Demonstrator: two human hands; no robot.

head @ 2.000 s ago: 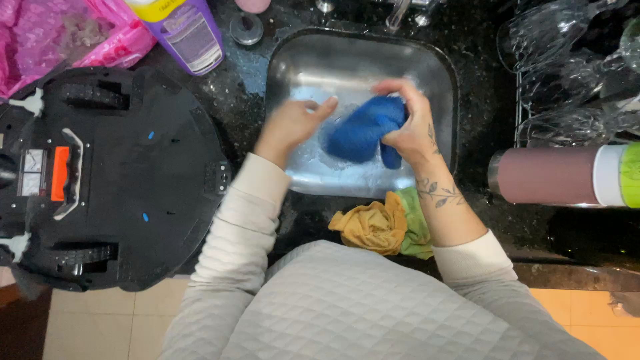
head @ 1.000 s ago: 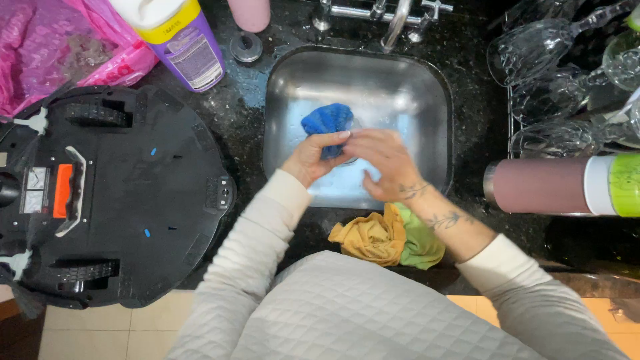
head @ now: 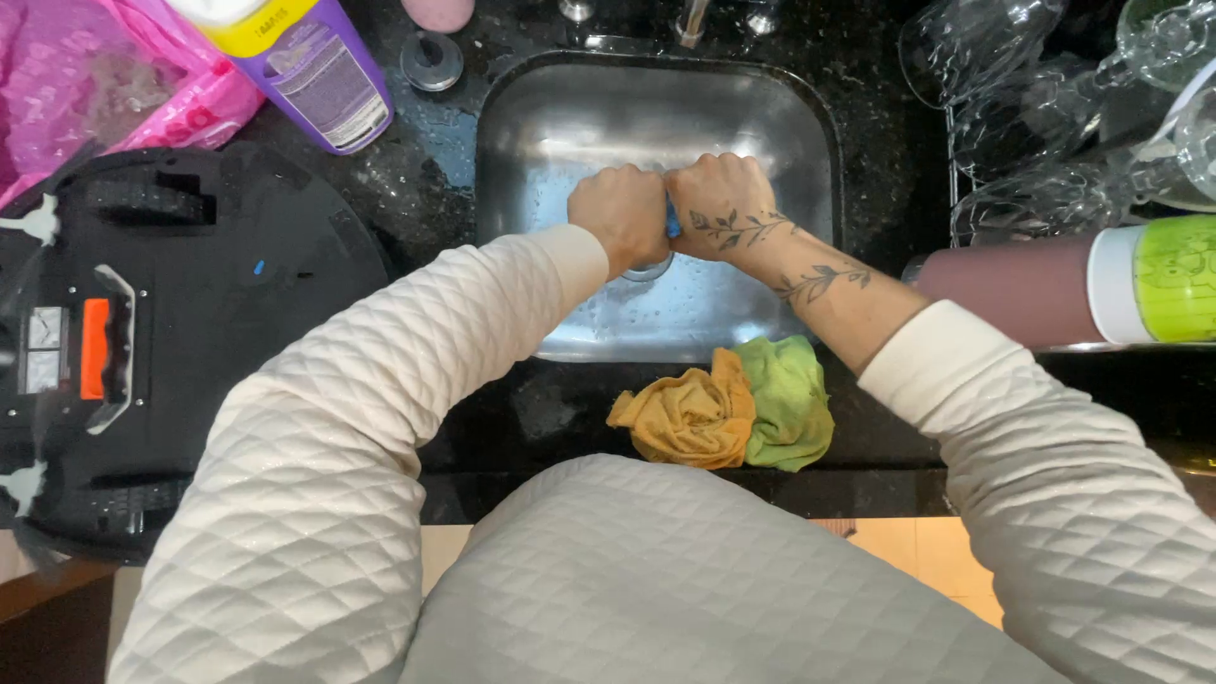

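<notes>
Over the stainless steel sink point(head: 655, 104), my left hand point(head: 622, 217) and my right hand point(head: 724, 204) are closed in fists side by side. Between them a small bit of the blue cloth point(head: 674, 218) shows; the rest of it is hidden inside the fists. The drain point(head: 650, 270) lies just under the hands. On the counter's front edge, a crumpled yellow cloth point(head: 695, 413) touches a green cloth point(head: 785, 404).
An upturned robot vacuum point(head: 218, 285) lies at the left, below a purple bottle point(head: 328, 81) and a pink plastic bag point(head: 57, 76). Wine glasses point(head: 1035, 114) and a mauve bottle point(head: 1012, 285) stand or lie at the right. The faucet point(head: 693, 21) is behind the sink.
The blue cloth, a visible bundle in both earlier frames, is now mostly hidden in my fists. My left hand, apart from the cloth two seconds ago, is now closed beside my right.
</notes>
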